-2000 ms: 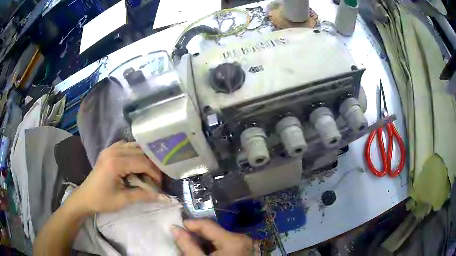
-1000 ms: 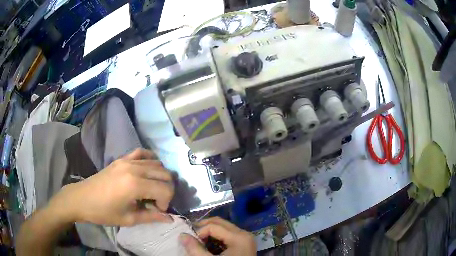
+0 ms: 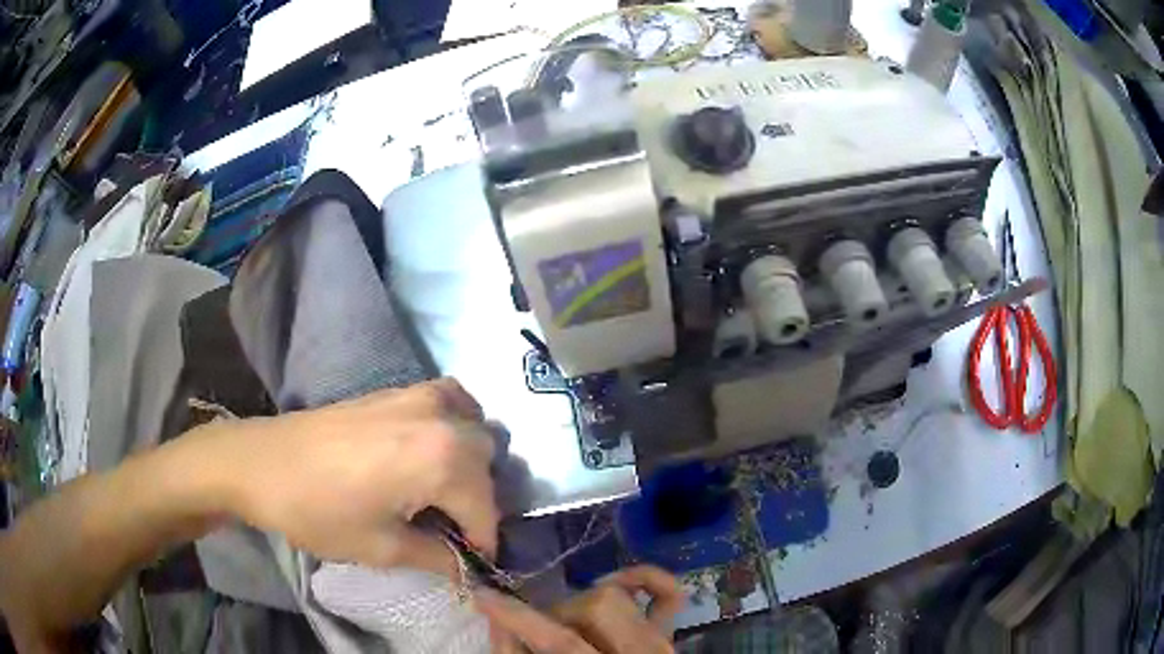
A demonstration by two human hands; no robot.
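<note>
A light grey garment piece [image 3: 389, 603] is bunched at the lower left, off the machine. My left hand [image 3: 370, 473] is closed on its edge, with a narrow dark strip or tool between the fingers that I cannot make out. My right hand [image 3: 594, 620], cut by the bottom edge, has its fingertips on the same edge. A loose thread runs up between the hands. Taupe cloth [image 3: 326, 313] lies left of the overlock machine [image 3: 817, 141]. Its needle area [image 3: 600, 415] has no cloth in it.
Red-handled scissors [image 3: 1012, 371] and a small dark round piece [image 3: 883, 469] lie right of the machine. Lint covers a blue patch [image 3: 798, 498] below it. Thread cones [image 3: 938, 49] stand behind. Pale green cloth [image 3: 1108, 256] hangs at the far right, and more cloth lies at the left.
The view has shifted, so the machine sits further right. The cloth and both hands have come away from the needle area towards the lower edge. My left hand has turned palm-down over the cloth.
</note>
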